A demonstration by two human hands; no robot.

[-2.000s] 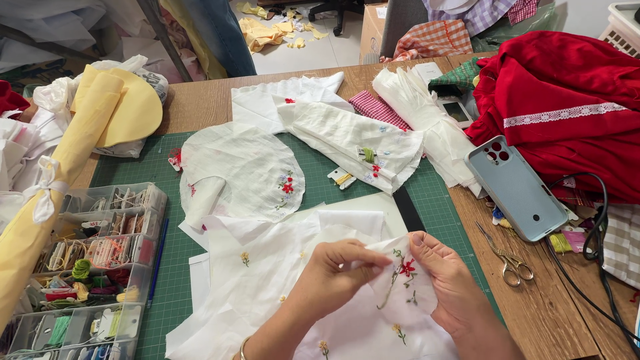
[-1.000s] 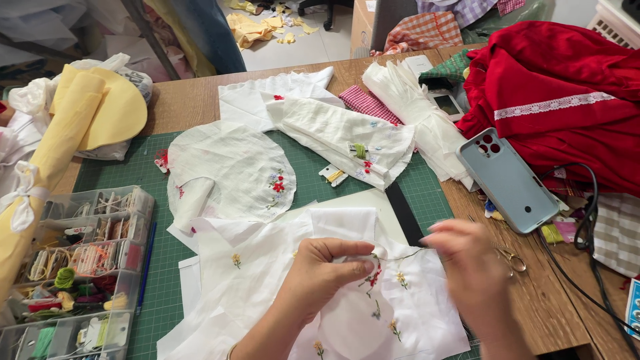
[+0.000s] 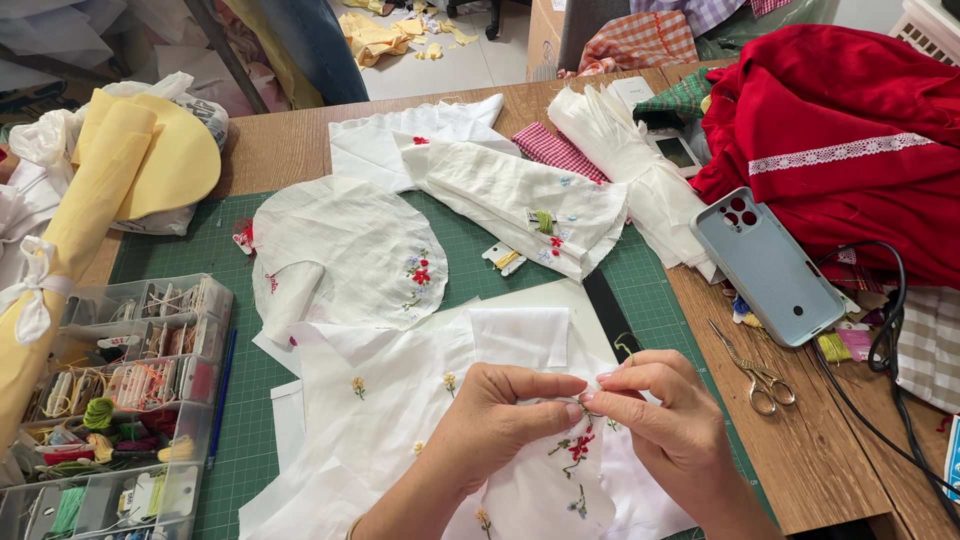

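Note:
White embroidered fabric (image 3: 551,487) with red, green and blue flowers is pinched at its upper edge by my left hand (image 3: 502,412). My right hand (image 3: 660,420) meets it there, thumb and fingertips together on the same edge. A short green thread (image 3: 622,343) curls above the right fingers; a needle cannot be made out. Under both hands spreads more white cloth (image 3: 375,435) with small yellow flowers. Beyond it lie a rounded white embroidered piece (image 3: 345,232) and a folded one (image 3: 510,195), with a green skein and a yellow thread card (image 3: 505,259) by the latter.
A compartment box of threads (image 3: 202,360) and a blue pencil (image 3: 222,397) are at left on the green cutting mat (image 3: 247,315). Gold scissors (image 3: 754,371), a grey-blue phone case (image 3: 769,266), black cable (image 3: 892,322) and red garment (image 3: 840,172) lie at right. Rolled yellow fabric (image 3: 90,217) stands far left.
My right hand, raised and blurred away from the fabric a second ago, has come back to its edge beside my left fingers. My left hand still holds the fabric.

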